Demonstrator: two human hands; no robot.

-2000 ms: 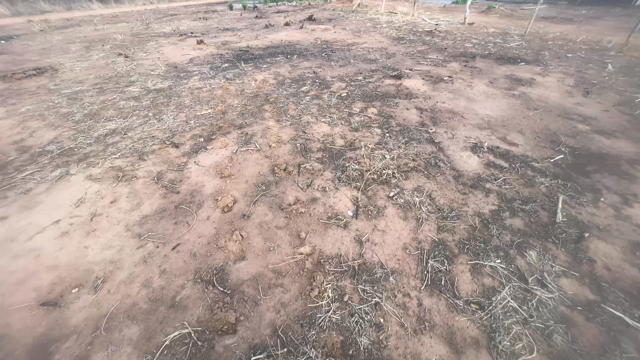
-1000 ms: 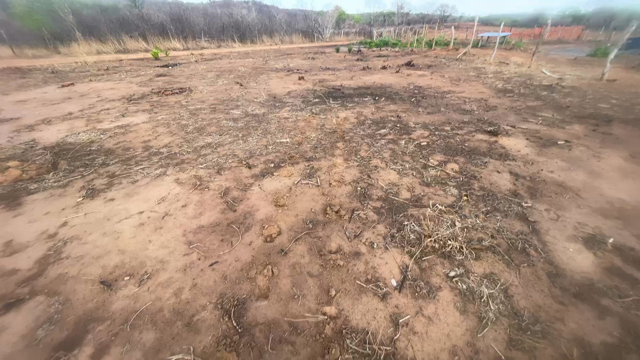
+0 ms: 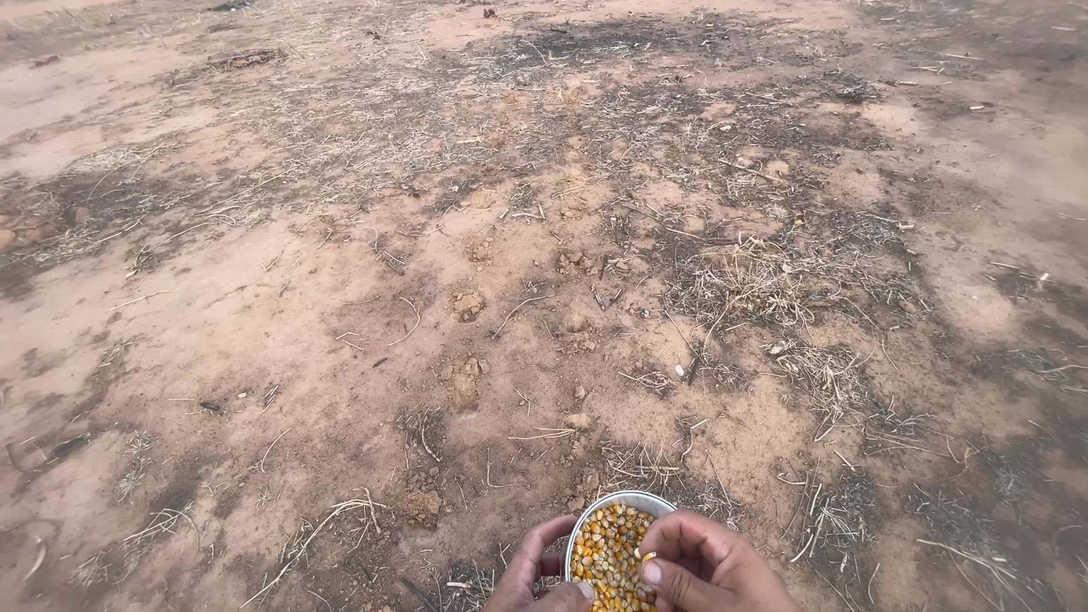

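At the bottom of the head view, my left hand (image 3: 541,571) grips the left side of a round, light-rimmed bowl (image 3: 626,496). Yellow corn kernels (image 3: 609,551) fill the part of the bowl that shows. Over its right side, my right hand (image 3: 710,565) pinches a few kernels (image 3: 648,557) between thumb and forefinger. The lower part of the bowl lies beyond the frame edge, and my right fingers hide part of its right rim.
Reddish bare soil carries dry straw (image 3: 748,285), twigs and dark, burnt-looking patches (image 3: 595,42). Small dug spots with loose clods (image 3: 467,304) run in a line away from me, left of the bowl.
Both hands and the bowl of corn have come into view at the bottom; neither earlier frame shows them. The view has tilted down since one second ago.
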